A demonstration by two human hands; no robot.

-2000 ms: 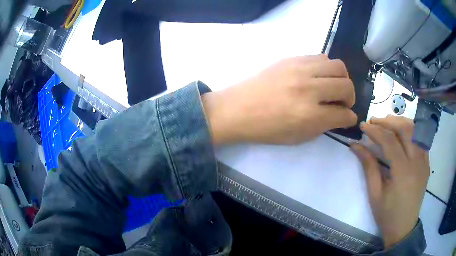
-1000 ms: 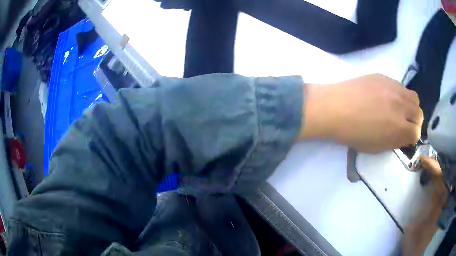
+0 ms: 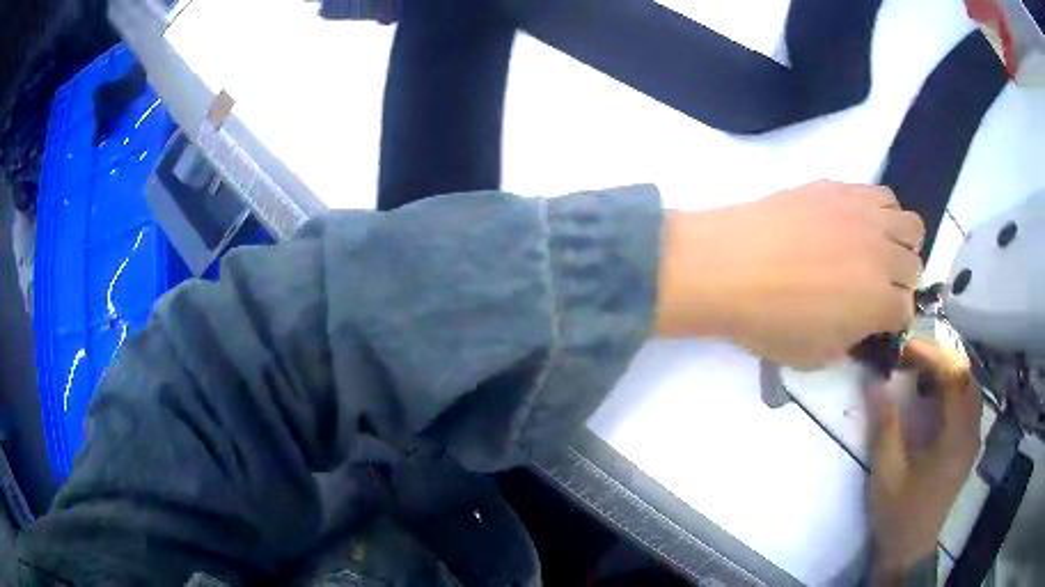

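Note:
A dark fabric strip (image 3: 942,138) runs down from the upper right to the left side of the white sewing machine head (image 3: 1008,275). My left hand (image 3: 802,275) is closed on the strip beside the head, back of the hand up. My right hand (image 3: 926,430) is just below it, blurred, with its fingertips at the strip's dark lower end. Whether the right fingers grip it cannot be told. The needle and presser foot are mostly hidden by the hands and head.
Dark cut pieces (image 3: 688,69) lie on the white table (image 3: 596,126) at the top. A ruler tape (image 3: 642,510) runs along the front edge. A blue bin (image 3: 109,252) stands at the left. A dark bar-like item (image 3: 995,516) is at the lower right.
The view has swung toward the table's left side since the oldest frame. My hands remain beside the machine head. Since one second ago, my right hand has come up closer to the left fingers.

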